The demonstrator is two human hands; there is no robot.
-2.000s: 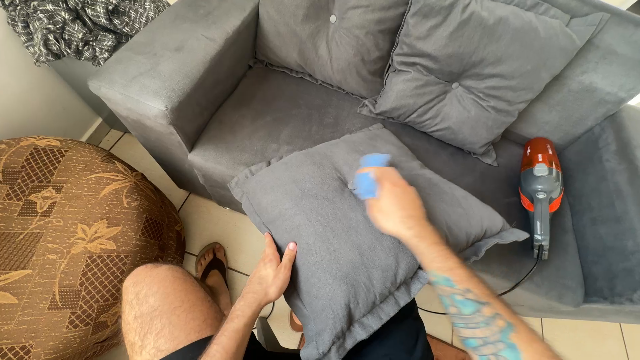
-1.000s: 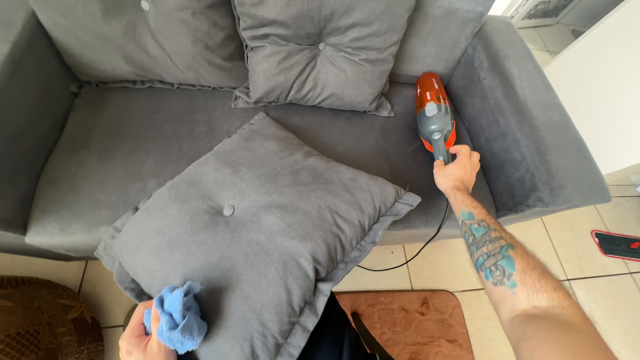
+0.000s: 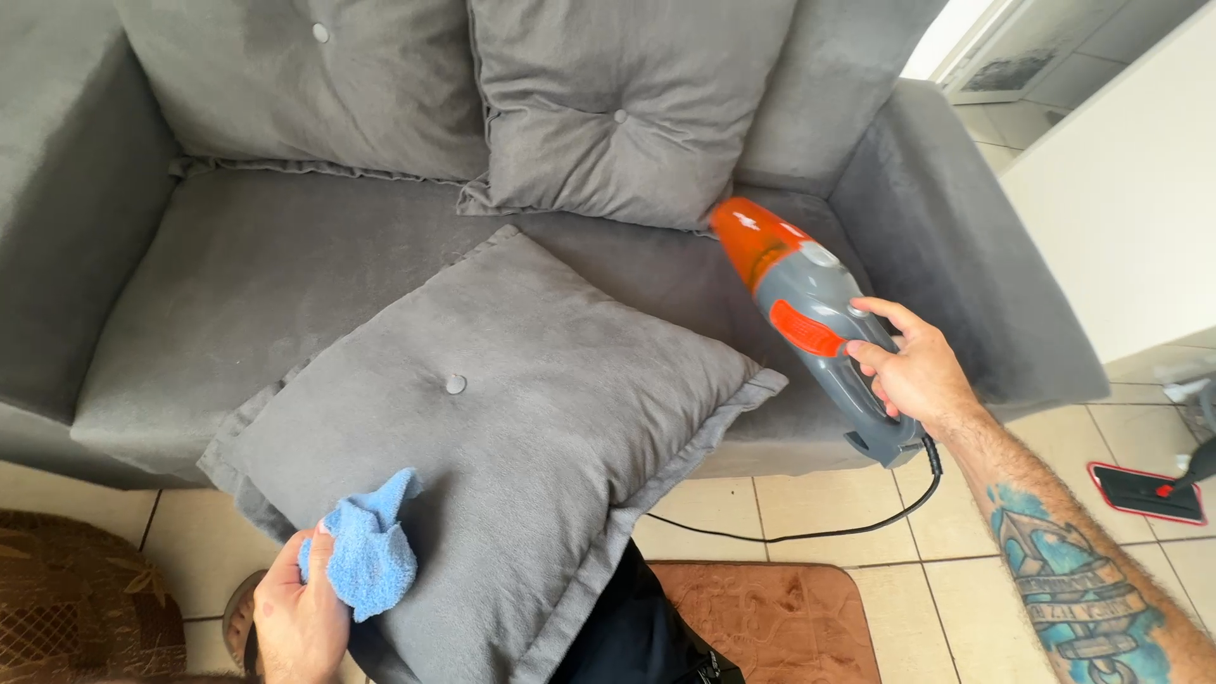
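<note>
My right hand (image 3: 907,366) grips the handle of a grey and orange handheld vacuum cleaner (image 3: 807,299), its orange nozzle pointing up and left, close to the sofa's back cushion. Bunched in my left hand (image 3: 304,608) is a blue cloth (image 3: 370,556), at the lower left part of a grey cushion (image 3: 532,342). That cushion has a button at its middle and lies tilted over my lap, with its far corner over the sofa seat. The vacuum's black cord (image 3: 817,537) hangs from the handle's end.
A grey sofa (image 3: 275,256) spans the view, with two buttoned back cushions (image 3: 617,114) against it. A brown patterned pouf (image 3: 85,608) stands at the lower left. On the tiled floor lie a brown mat (image 3: 769,608) and a red-edged dark flat object (image 3: 1145,494) at the right.
The blue cloth went from my right hand to my left. My right hand took hold of the vacuum, which lay on the sofa seat, and lifted it toward the cushion. The view has shifted right.
</note>
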